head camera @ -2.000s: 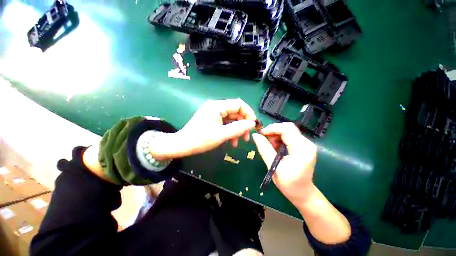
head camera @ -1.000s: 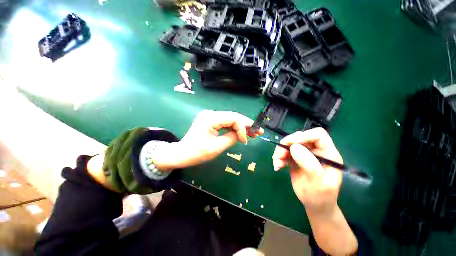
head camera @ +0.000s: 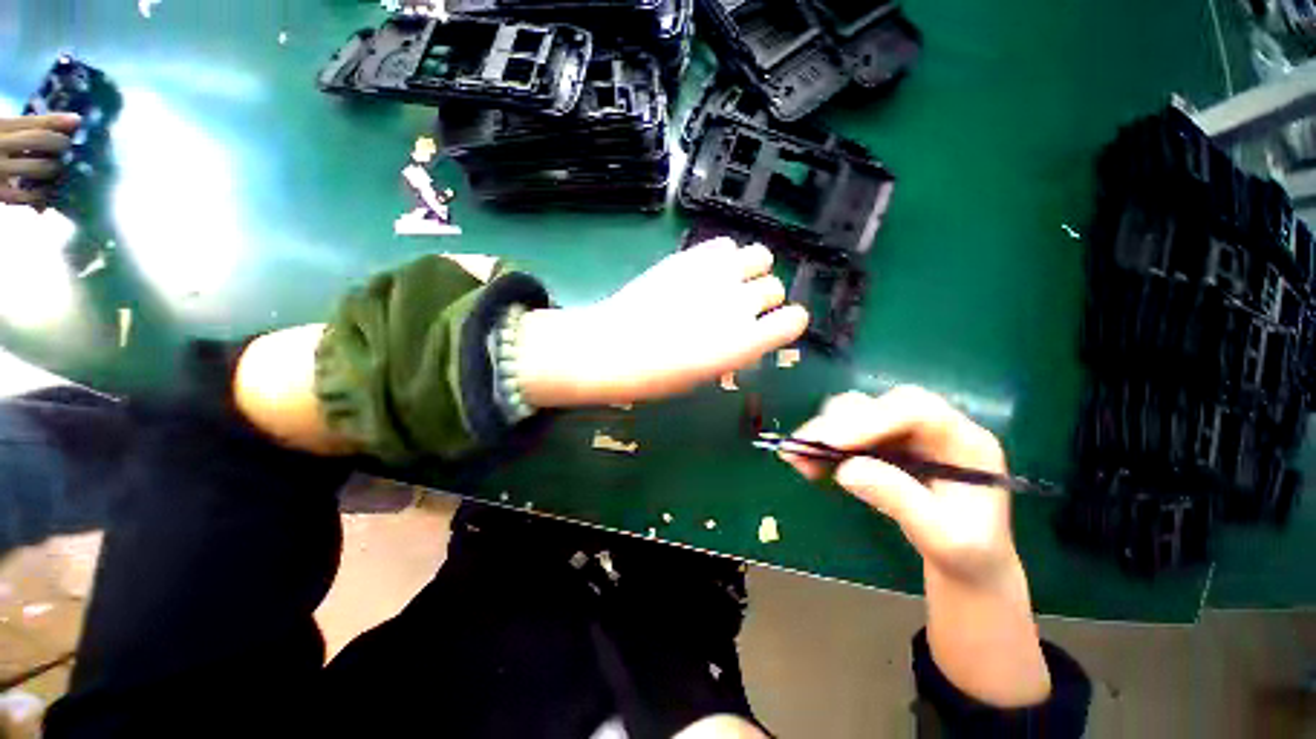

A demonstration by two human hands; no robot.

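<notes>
My left hand (head camera: 664, 325) is palm down, its fingertips at the near edge of a black plastic housing (head camera: 833, 300) in front of the central pile. Its underside is hidden, so I cannot tell whether it holds anything. My right hand (head camera: 924, 477) holds dark tweezers (head camera: 960, 474) like a pen, points toward the left. A tiny dark reddish part (head camera: 753, 414) shows just above the tweezer points; I cannot tell whether it touches them. Small cream liner scraps (head camera: 615, 445) lie on the green mat near the table edge.
Black housings (head camera: 563, 152) are piled at far centre. Dense black stacks (head camera: 1183, 332) stand at the right, beside a pale metal support (head camera: 1270, 104). White liner pieces (head camera: 424, 195) lie left of the pile. At far left another person's hand (head camera: 32, 156) is on a single black housing (head camera: 90, 123).
My left hand has left the small part, moved up and right to the nearest housing, and turned palm down. Another person's hand has appeared at far left. The view has shifted.
</notes>
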